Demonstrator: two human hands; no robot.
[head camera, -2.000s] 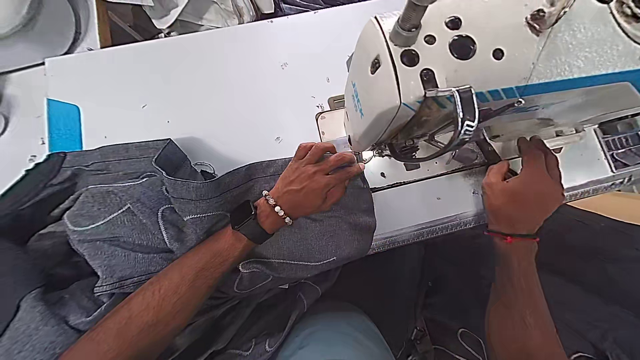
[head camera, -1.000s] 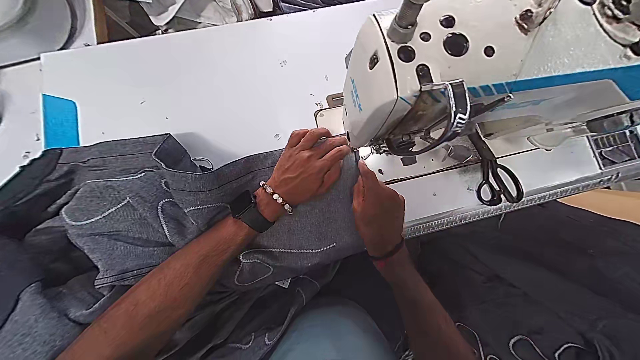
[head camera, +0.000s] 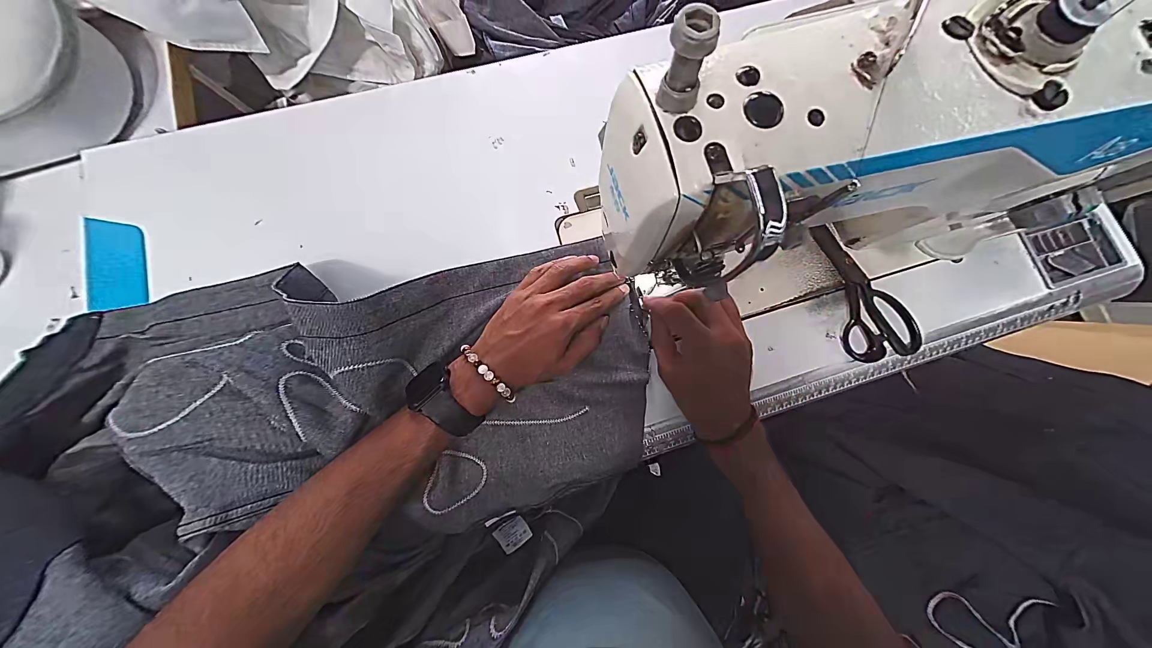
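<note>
Grey denim fabric (head camera: 558, 441) with pale curved stitching lies over the machine bed, its right edge by the needle area of a white Jack sewing machine (head camera: 765, 108). My left hand (head camera: 544, 328), with a black watch and a beaded bracelet at the wrist, rests flat on the fabric just left of the presser foot. My right hand (head camera: 706, 360) is at the fabric's right edge, thumb and finger pinched together close to the foot; the fingertips are partly hidden, and what they pinch cannot be told. Black-handled scissors (head camera: 877, 324) lie to the right on the machine bed.
White cloth pieces (head camera: 315, 36) and dark garments (head camera: 576, 18) lie beyond the white table (head camera: 360, 162). A measuring scale (head camera: 828, 378) runs along the table's front edge. A small compartment tray (head camera: 1071, 252) sits at the right. Dark fabric (head camera: 945, 477) hangs below the table edge.
My right hand was at the scissors two seconds before, then came left to the fabric edge by the needle area, leaving the scissors on the bed. My left hand has stayed on the fabric.
</note>
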